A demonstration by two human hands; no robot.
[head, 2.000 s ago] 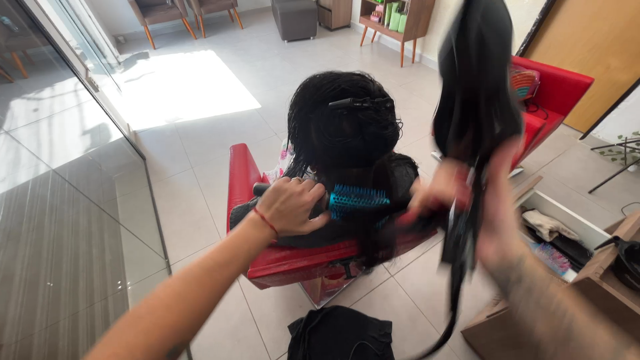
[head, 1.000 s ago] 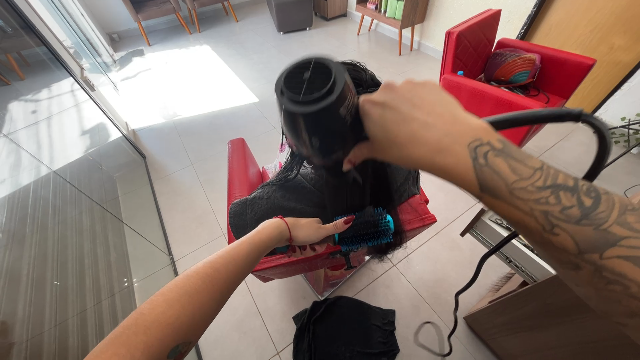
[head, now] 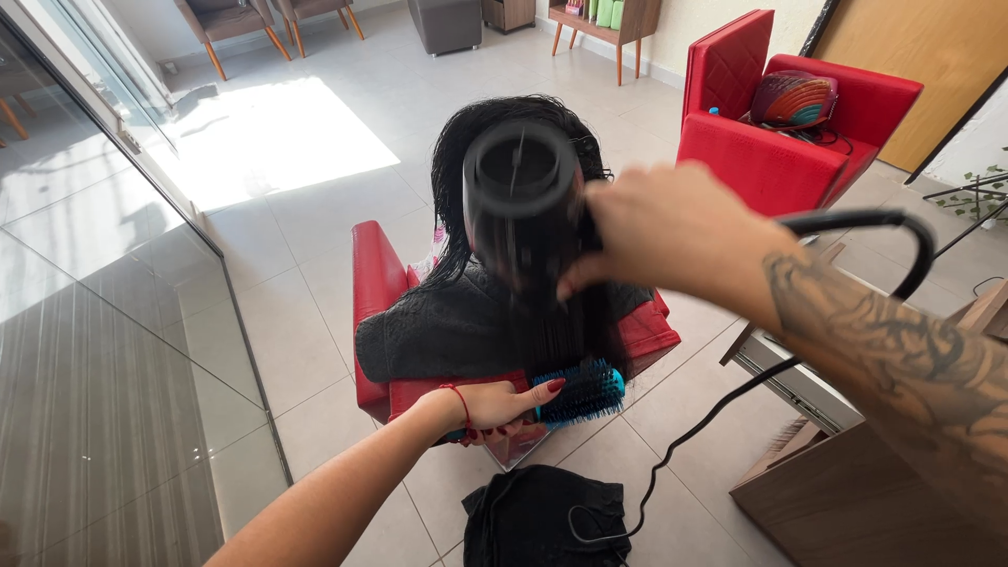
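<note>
My left hand (head: 500, 405) is closed around the handle of a round hairbrush (head: 584, 391) with blue bristles, its thumb lying along the barrel. Long black hair (head: 472, 150) of a seated person hangs down onto the brush. Above it, my right hand (head: 661, 224) grips a black hair dryer (head: 524, 205), blurred, its rear end facing me. The dryer hides part of the head, and its nozzle is not clearly seen. A black towel (head: 441, 331) covers the person's shoulders.
The person sits in a red salon chair (head: 374, 276). The dryer's cord (head: 693, 429) loops down over a black cloth (head: 543, 516) below. An open drawer (head: 795, 378) of a wooden cabinet stands right. Behind is another red chair (head: 756, 157) holding a colorful bag (head: 794, 100). A glass partition (head: 118, 354) runs along the left.
Two seconds ago the dryer was raised at the right, apart from the head; it has come left, over the hair. The brush has moved lower, and hair now drapes over it.
</note>
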